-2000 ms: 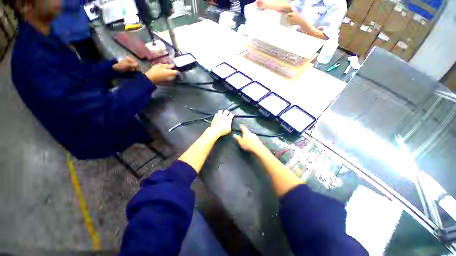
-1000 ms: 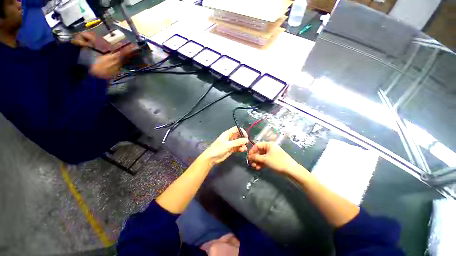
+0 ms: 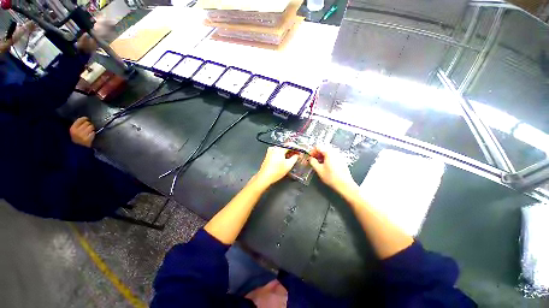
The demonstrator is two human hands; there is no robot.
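Note:
Square LED work lights with black frames and pale faces stand in a row; the nearest light (image 3: 291,99) is at the right end. Its black cable (image 3: 262,140) loops down to my hands. My left hand (image 3: 280,163) pinches the cable end at the left side of a small clear fixture (image 3: 303,175) flat on the bench. My right hand (image 3: 330,166) is at the fixture's right side, fingertips close to the left ones; what it pinches is hidden. A thin red wire (image 3: 306,124) runs behind the fixture.
Black cables (image 3: 206,139) trail over the green bench. White sheets (image 3: 402,186) lie right of my right hand. Brown boards (image 3: 253,21) are stacked behind the lights. A metal-framed clear panel (image 3: 415,66) stands at back right. A person's hand (image 3: 82,131) is at left.
My hands have moved from the near side of the bench onto the clear fixture with the cable end. The view has shifted right. The other person's arm at left is now raised at a lever.

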